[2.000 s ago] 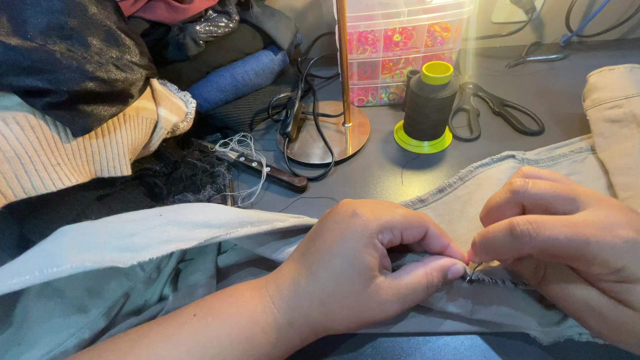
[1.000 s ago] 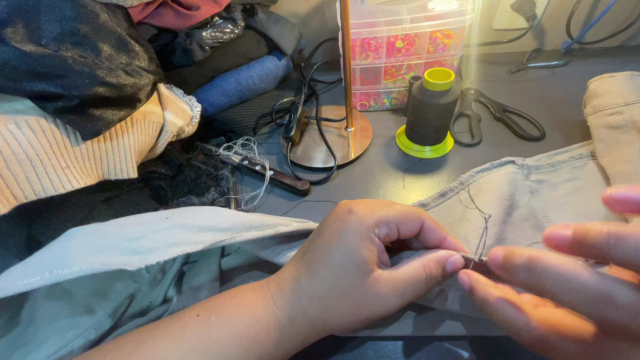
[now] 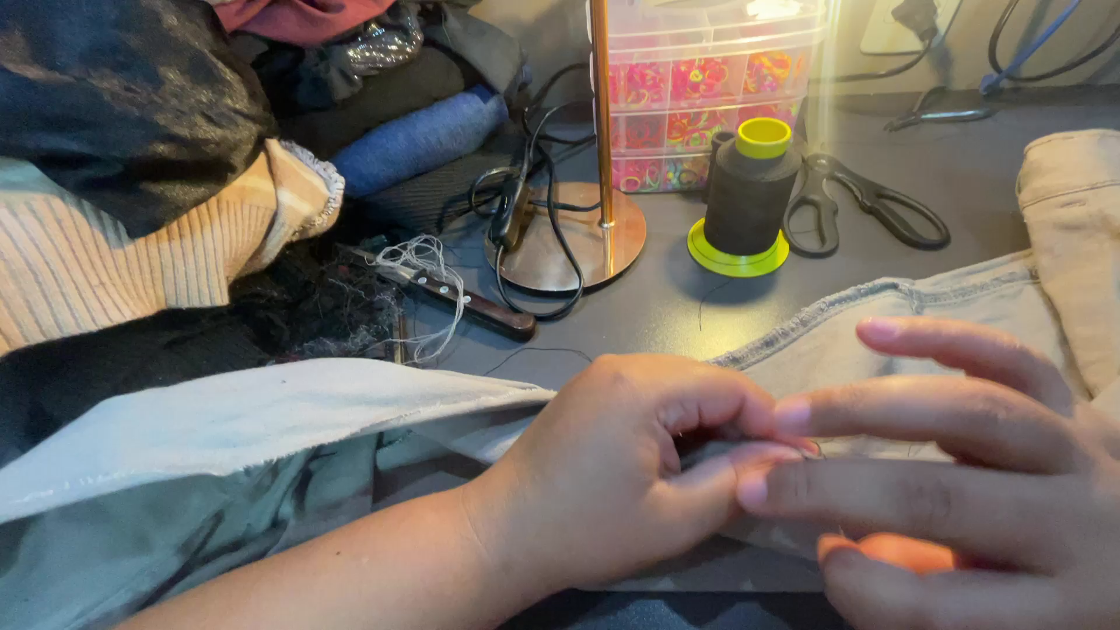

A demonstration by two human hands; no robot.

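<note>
Light beige-grey trousers-like cloth [image 3: 289,398] lies across the table beneath both hands, a frayed seam running toward the upper right. Pinched between thumb and forefinger of my left hand [image 3: 621,464] is an edge of this cloth. My right hand [image 3: 945,455] is spread just to the right, its fingertips at the left fingertips and the other fingers apart; whether it holds a needle or thread there is hidden. A cone of black thread [image 3: 751,197] on a yellow-green base stands behind the hands, beside black-handled scissors [image 3: 862,206].
A copper lamp base [image 3: 621,236] with a black cord stands behind my left hand. Left of it lie a wooden-handled knife [image 3: 481,311], tangled white thread [image 3: 446,280] and a heap of clothes [image 3: 166,254]. A clear drawer box [image 3: 709,35] holds colourful rings. Small pliers-like tool [image 3: 941,116] lies at the back.
My right hand was closed at the seam two seconds ago; its fingers then spread apart. Thread loops visible above the cloth one second ago no longer show. My left hand keeps its pinch.
</note>
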